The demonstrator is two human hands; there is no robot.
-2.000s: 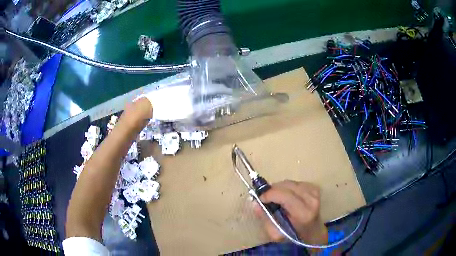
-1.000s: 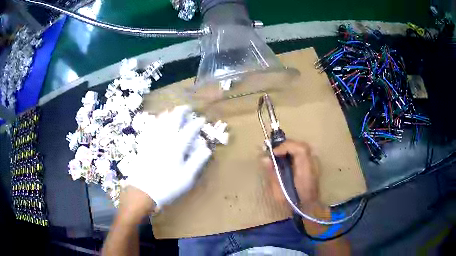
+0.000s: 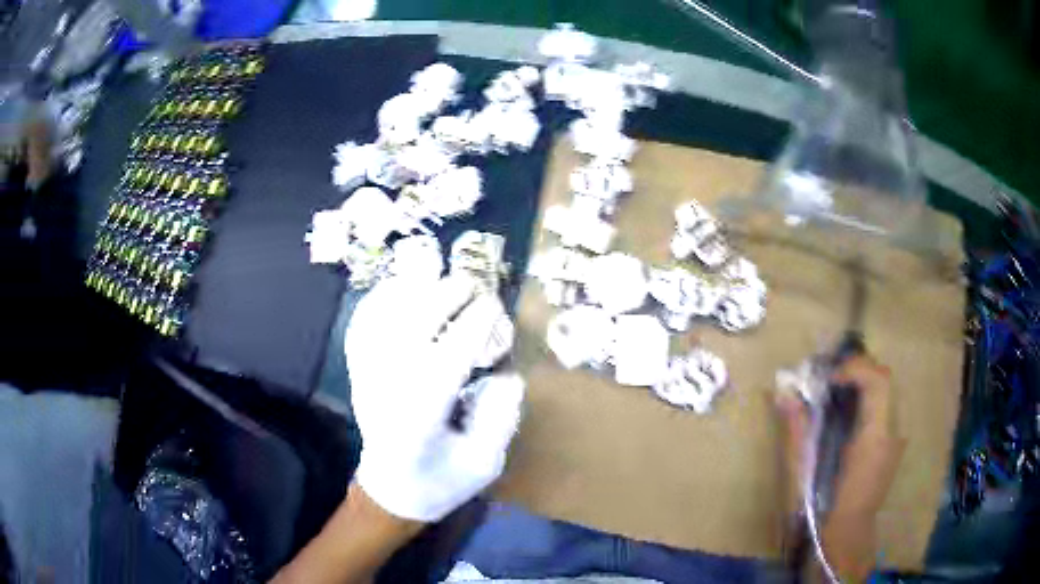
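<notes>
White plastic housings (image 3: 616,280) with metal parts lie loose on the cardboard's left part and on the dark surface beside it. My left hand (image 3: 428,399), in a white glove, is at the near end of the left group, its fingers curled by a housing (image 3: 479,260). Dark spots show between the fingers; whether it grips a housing is unclear. My right hand (image 3: 861,439), bare and blurred, holds the black-handled soldering iron (image 3: 842,416) over the cardboard's right part. A pale feed tube (image 3: 811,491) hangs from it. The iron's tip is blurred.
The brown cardboard sheet (image 3: 604,479) lies under my right hand. The clear fume hood (image 3: 855,137) stands at upper right. Lead wires (image 3: 998,376) lie at the right edge. Circuit boards (image 3: 171,183) stand in rows at left. A person's hand (image 3: 37,143) shows at far left.
The view has turned left, so the hood, cardboard and wires sit further right. The white housings lie more spread out, with several more on the cardboard. The iron stays in my right hand.
</notes>
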